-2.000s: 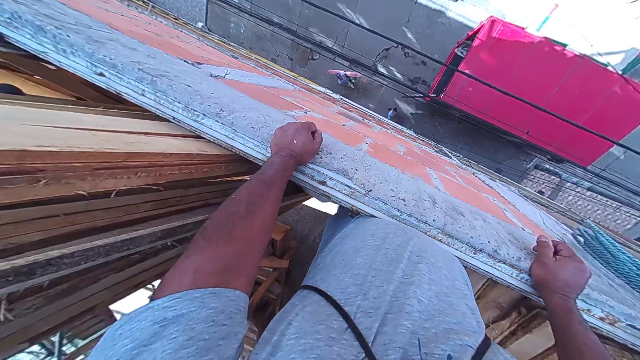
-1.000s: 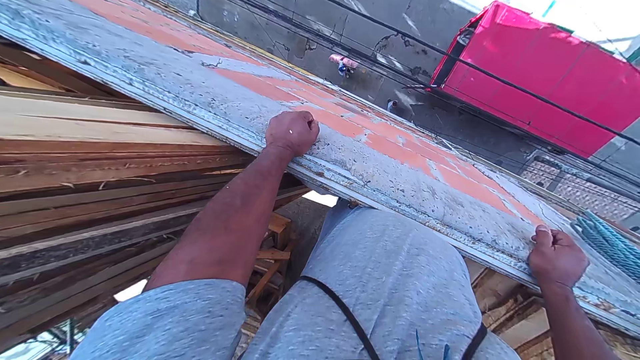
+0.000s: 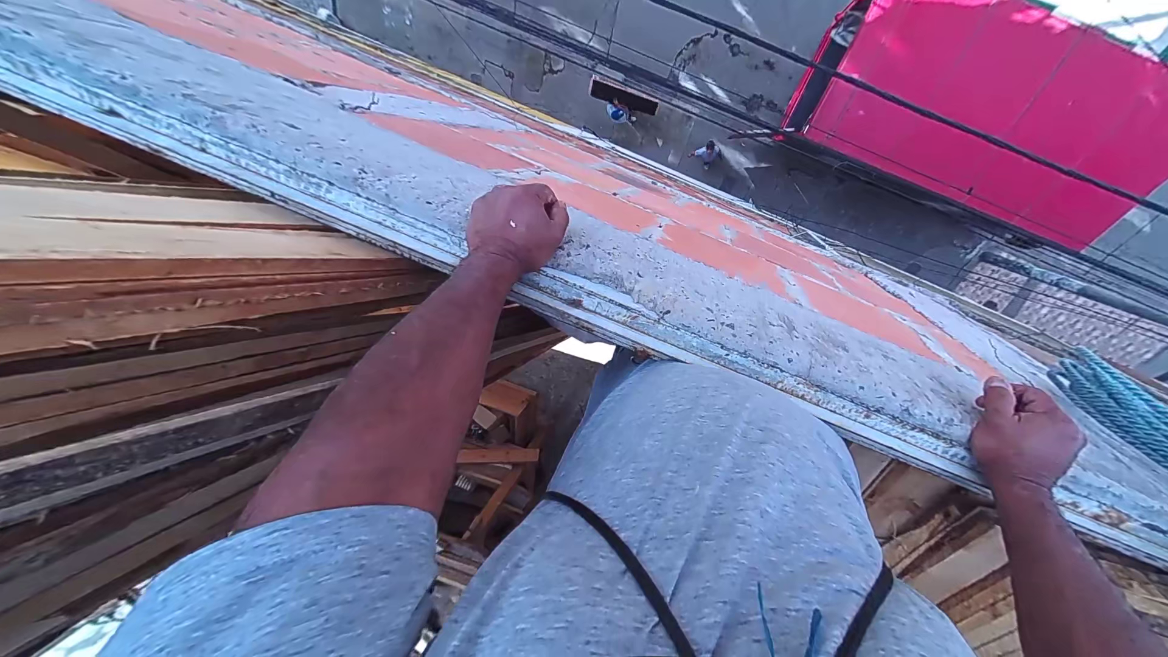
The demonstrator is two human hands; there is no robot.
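My left hand (image 3: pixel 518 226) rests as a closed fist on the rough concrete top of a ledge (image 3: pixel 693 283), near its inner edge. My right hand (image 3: pixel 1027 432), also curled closed, rests on the same ledge farther right, beside a coil of teal rope (image 3: pixel 1113 401). No object shows in either hand. Patches of orange brick or tile (image 3: pixel 730 260) run along the ledge beyond my fists. My body, in a grey shirt with a thin black cord across it, is against the ledge's edge.
Stacked wooden boards (image 3: pixel 182 310) lie at left below the ledge, with more timber (image 3: pixel 949 547) at lower right. Far below beyond the ledge is a street with two people (image 3: pixel 619 111), one beside a dark board, and a bright pink roof (image 3: pixel 985 109). Black cables (image 3: pixel 912 105) cross above the street.
On the street below, the person near the pink shape now appears beside a dark, long board. My two fists stay in place on the ledge.
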